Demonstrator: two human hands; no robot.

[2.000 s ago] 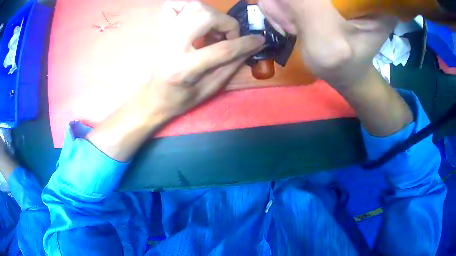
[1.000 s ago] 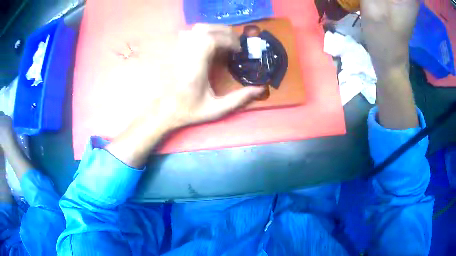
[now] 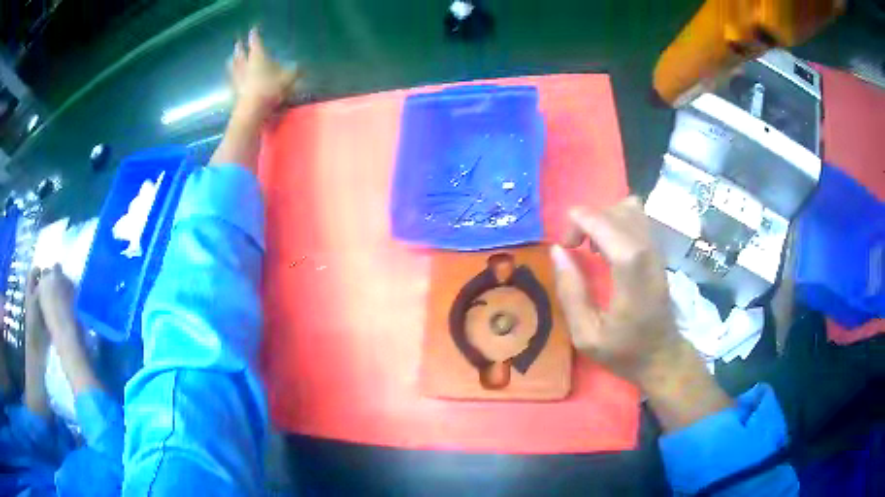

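The orange-brown fixture (image 3: pixel 442 335) lies on the red-pink mat (image 3: pixel 330 388). Its round recess holds no housing and shows a pale centre inside a dark ring. My left hand (image 3: pixel 258 80) is stretched out past the mat's far left corner, fingers apart, with nothing seen in it. My right hand (image 3: pixel 621 301) is over the fixture's right edge, thumb and fingers curved and apart, with nothing seen between them. A dark object with a white spot (image 3: pixel 468 17) is at the far top edge, too small to identify surely.
A blue bin (image 3: pixel 466 146) with thin metal pieces stands behind the fixture. The orange screwdriver (image 3: pixel 728 49) is above the silver metal stand (image 3: pixel 723 194); white tissue (image 3: pixel 723 325) lies beside it. Blue bins stand left (image 3: pixel 136 243) and right (image 3: pixel 849 243). Another person's hands (image 3: pixel 58 311) are at left.
The black housing with its white block has left the fixture. My left hand has moved from the fixture to the far left. My right hand has come back beside the fixture. The view has shifted.
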